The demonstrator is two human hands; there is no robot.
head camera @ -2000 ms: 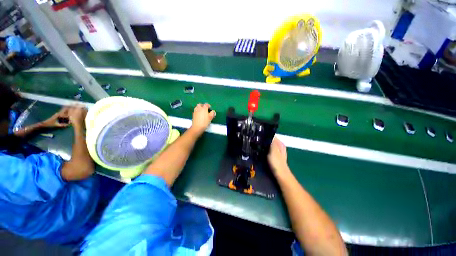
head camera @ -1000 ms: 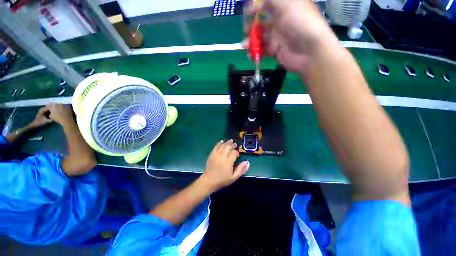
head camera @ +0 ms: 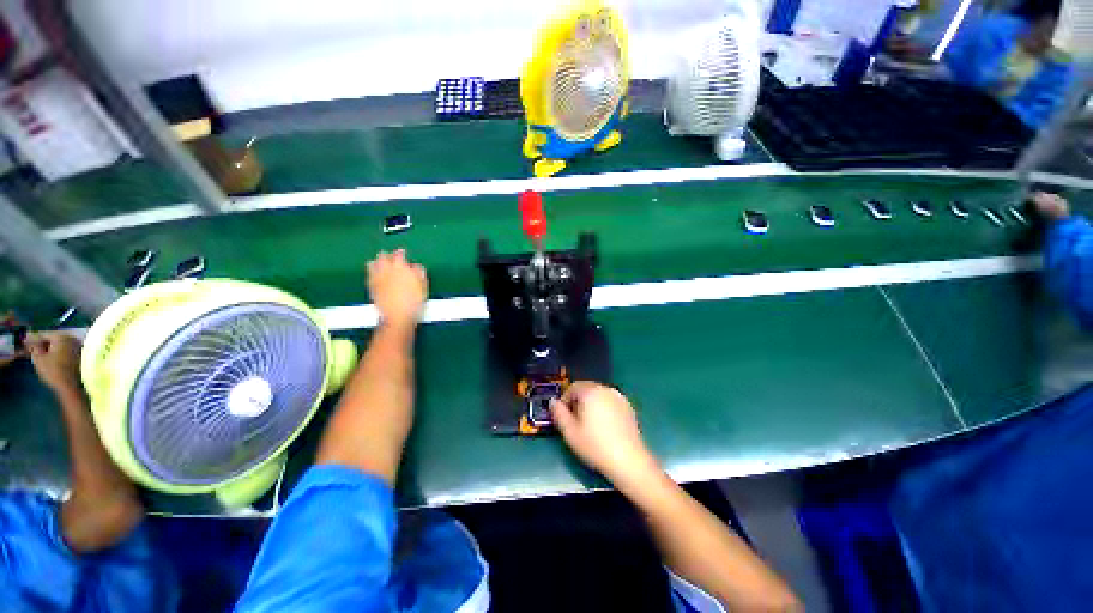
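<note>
The black toggle press (head camera: 539, 299) stands in front of me, its red handle (head camera: 532, 216) upright on top. A dark watch-like unit with a light rim (head camera: 543, 404) sits in the orange-and-black nest (head camera: 526, 423) at the front of the base. My right hand (head camera: 596, 425) is at the nest, its fingertips at the unit's right edge; whether they grip it is unclear. My left hand (head camera: 398, 287) reaches over the near edge of the belt, left of the press, fingers pointing down; what is under its fingertips is hidden. Another unit (head camera: 397, 223) lies just beyond it.
A pale yellow-green fan (head camera: 216, 395) stands left of my left arm. Several units lie on the green belt (head camera: 671, 234) to the right, others at the left. A yellow fan (head camera: 578, 78), a white fan (head camera: 716, 84) and black trays (head camera: 881, 120) stand behind. Other people's arms show at both sides.
My right hand has left the red handle and come down to the nest. My left hand has moved from beside the nest out to the belt. The view has shifted, showing the far fans.
</note>
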